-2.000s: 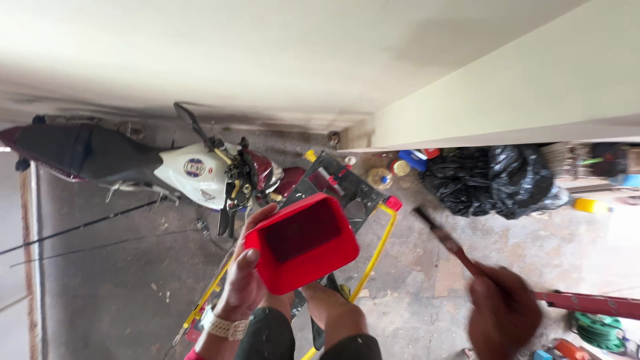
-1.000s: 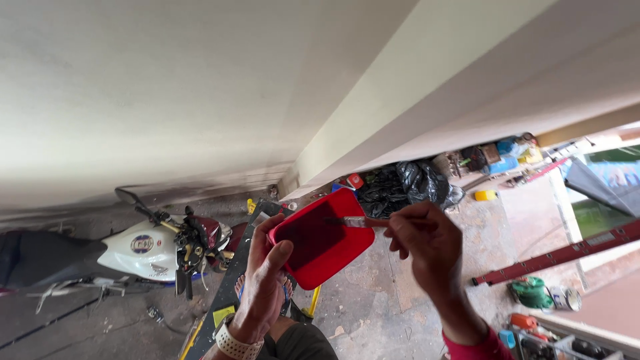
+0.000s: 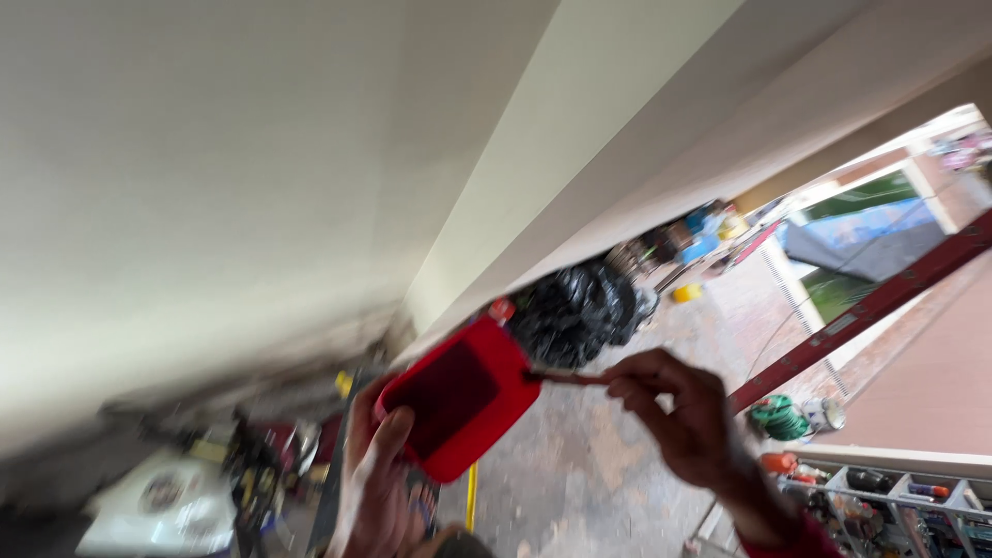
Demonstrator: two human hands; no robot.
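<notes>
My left hand point(image 3: 380, 465) grips a red plastic container point(image 3: 508, 387) by its near left side, thumb over the rim. The container is tilted so its inside faces me, and a dark area shows in it. My right hand point(image 3: 682, 411) pinches the handle of a paintbrush point(image 3: 577, 378) between thumb and fingers. The brush's dark bristle end is at the container's right edge; blur hides whether they touch.
Pale walls point(image 3: 232, 194) meet at a corner above. A motorcycle point(image 3: 163, 496) stands lower left. Black plastic bags point(image 3: 577, 310) lie beyond the container. A red ladder rail point(image 3: 868, 310) slants at right, above a rack of bottles point(image 3: 891, 496) and a green coil point(image 3: 779, 417).
My right hand first held the brush apart from the container, then put its bristle end inside; now that end is at the container's right edge. The view has swung toward the right.
</notes>
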